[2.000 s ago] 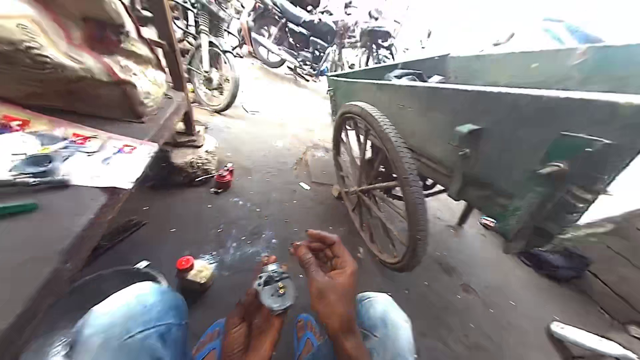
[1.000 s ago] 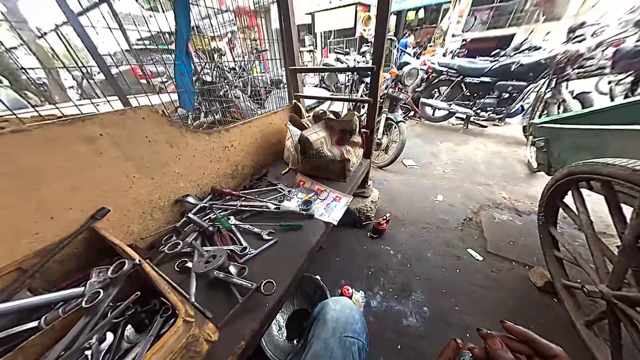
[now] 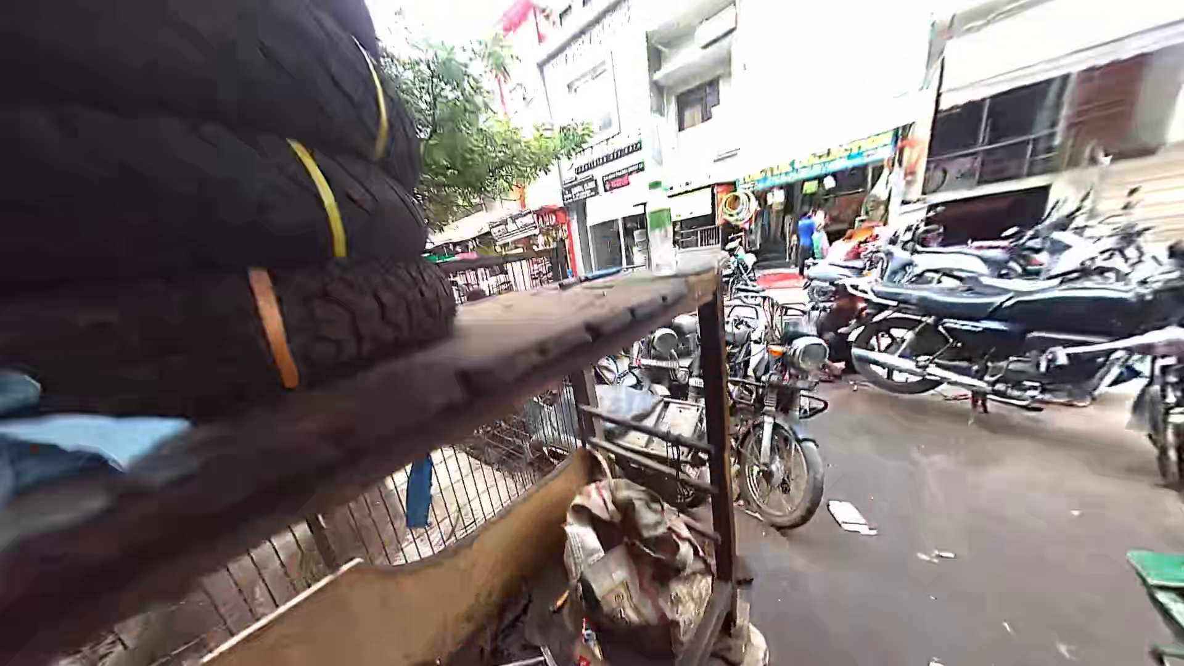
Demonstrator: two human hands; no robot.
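Neither my left hand nor my right hand shows in the head view now, so what they hold or touch is hidden. Black tyres (image 3: 351,314) with yellow and orange bands are stacked on a worn shelf (image 3: 518,347) at the upper left. Below the shelf, a crumpled printed sack (image 3: 629,564) rests on the bench beside a dark metal post (image 3: 717,444). A brown board (image 3: 416,592) runs along the bench's back, in front of a wire fence.
A motorcycle (image 3: 777,462) stands just behind the post. More motorcycles (image 3: 999,324) are parked at the right, before shopfronts, where a person in blue (image 3: 807,236) is visible. Paper scraps (image 3: 849,518) lie on the ground. A green edge (image 3: 1156,573) of the cart shows at far right.
The view has swung up and left. Both hands, with a small metal part between them two seconds ago, have left the view, as have the tools on the bench. Stacked tyres have come into sight.
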